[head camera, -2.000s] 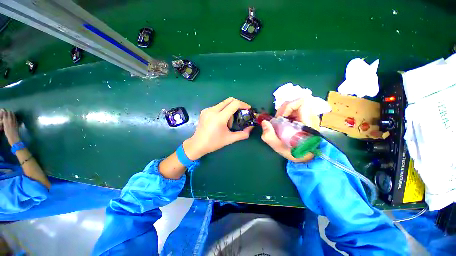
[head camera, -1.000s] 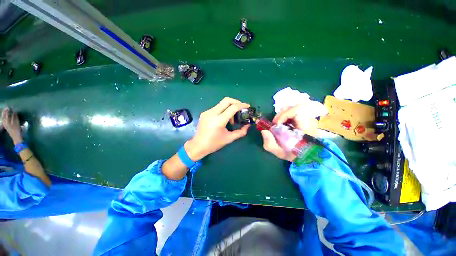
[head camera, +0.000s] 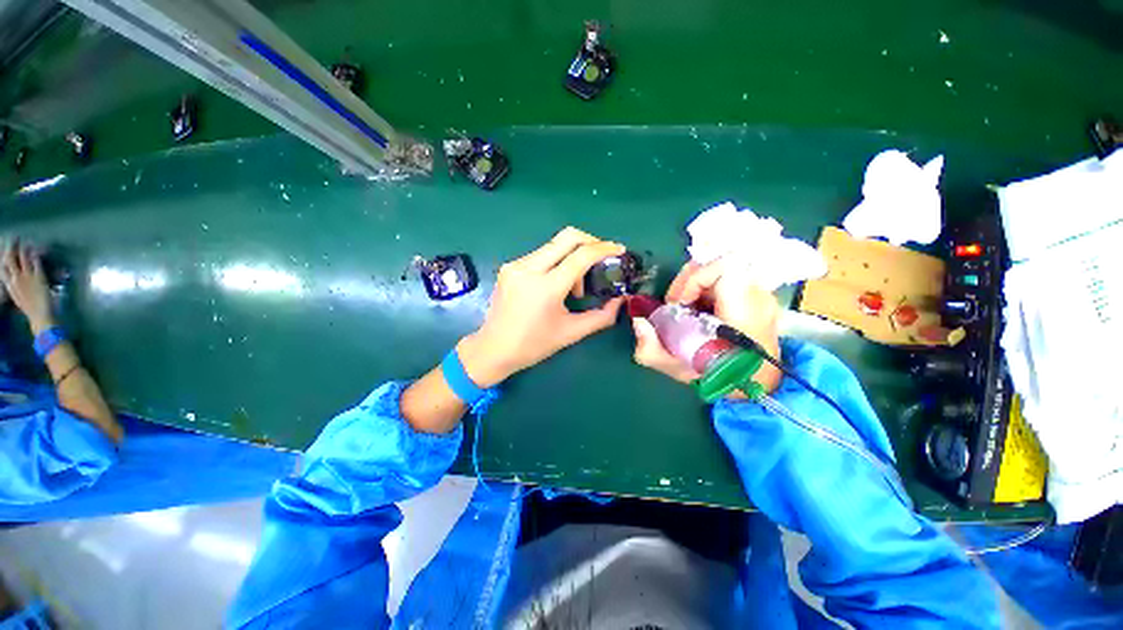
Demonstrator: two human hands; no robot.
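Note:
My left hand, with a blue strap on its wrist, holds a small black assembly between thumb and fingers above the green worktop. My right hand holds a clear pinkish-red dispensing syringe like a pen. The syringe's red end is at the right edge of the assembly; whether the needle touches it cannot be told. The green adapter is on the syringe's rear, with a clear air hose running off to the right.
Another small assembly lies left of my hands; several more lie farther back. A metal post stands upper left. At right are white tissues, red-spotted cardboard, the black dispenser and paper sheets. Another person's hand is far left.
The green adapter end of the syringe has swung slightly left and now shows more clearly. Both hands keep nearly the same place and grip. The view has shifted slightly.

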